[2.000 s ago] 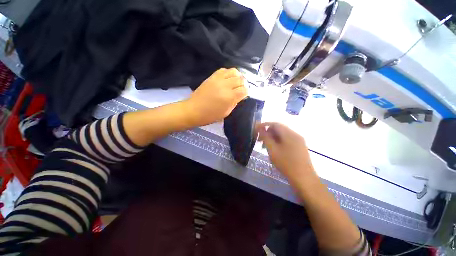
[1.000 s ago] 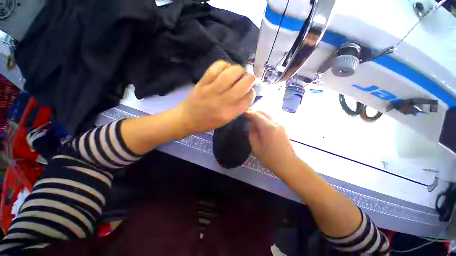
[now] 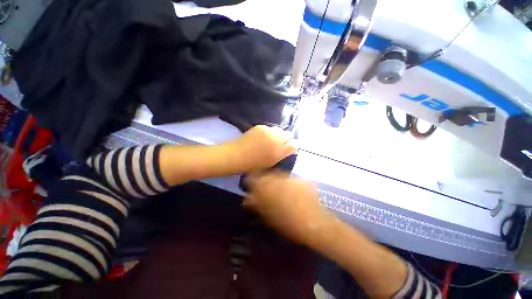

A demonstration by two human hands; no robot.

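Observation:
A large black garment (image 3: 146, 64) lies heaped left of the needle and runs under the lit presser foot (image 3: 293, 104). Its narrow black end (image 3: 284, 165) shows between my hands at the table's near edge. My left hand (image 3: 265, 147) is closed on the black cloth just in front of the presser foot. My right hand (image 3: 279, 201) is blurred, lower down at the cloth end by the table edge; its fingers are partly hidden and I cannot tell whether they grip the cloth.
The white sewing machine head (image 3: 443, 76) with blue stripe fills the upper right. Scissors (image 3: 411, 122) lie behind it. Black snips (image 3: 513, 228) are at the table's right end. A ruler edge (image 3: 373, 215) runs along the near side. Red crates (image 3: 23, 175) stand at left.
Both hands have moved toward the table's near edge, the right one also to the left, below the left hand. More black cloth now shows beside the presser foot.

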